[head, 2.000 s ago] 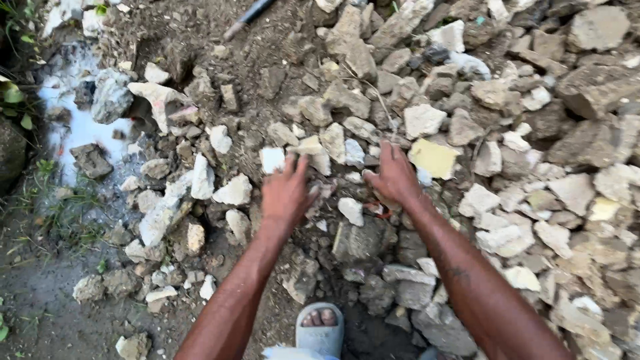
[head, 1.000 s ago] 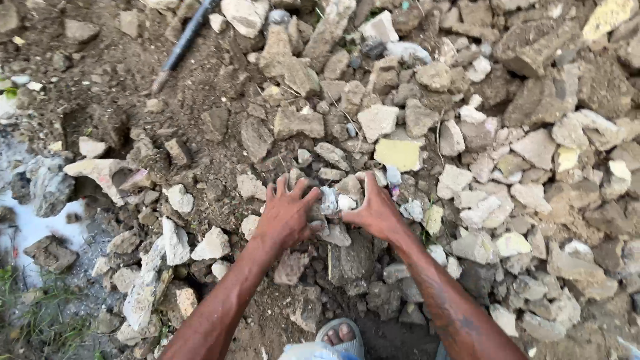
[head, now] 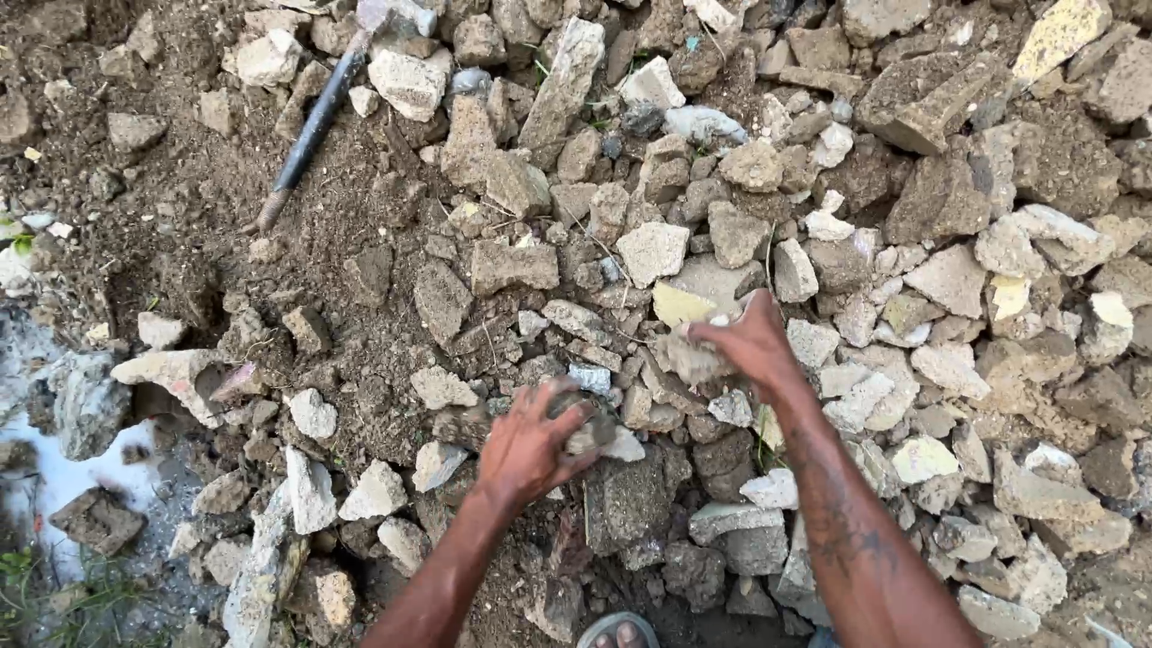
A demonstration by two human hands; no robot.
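Observation:
Low in the middle, my left hand (head: 531, 441) has its fingers curled around a grey stone chunk (head: 589, 430) among the rubble. My right hand (head: 747, 342) is farther up and to the right, its thumb and fingers on a brownish stone piece (head: 691, 357), blurred by motion. Just beyond that piece lies a rubble piece with a pale yellow face (head: 679, 304), partly behind the right hand's thumb. Between the hands are small stones and a light grey chip (head: 590, 378).
A hammer with a dark handle (head: 315, 121) lies on the soil at upper left. Broken concrete (head: 945, 279) spreads across the right side. Whitish wet ground (head: 99, 468) is at the left edge. A sandalled foot (head: 619, 632) shows at the bottom.
My hands were close together a second ago; now they are farther apart, the right one up by the yellow-faced piece. The view has shifted, showing more of the hammer.

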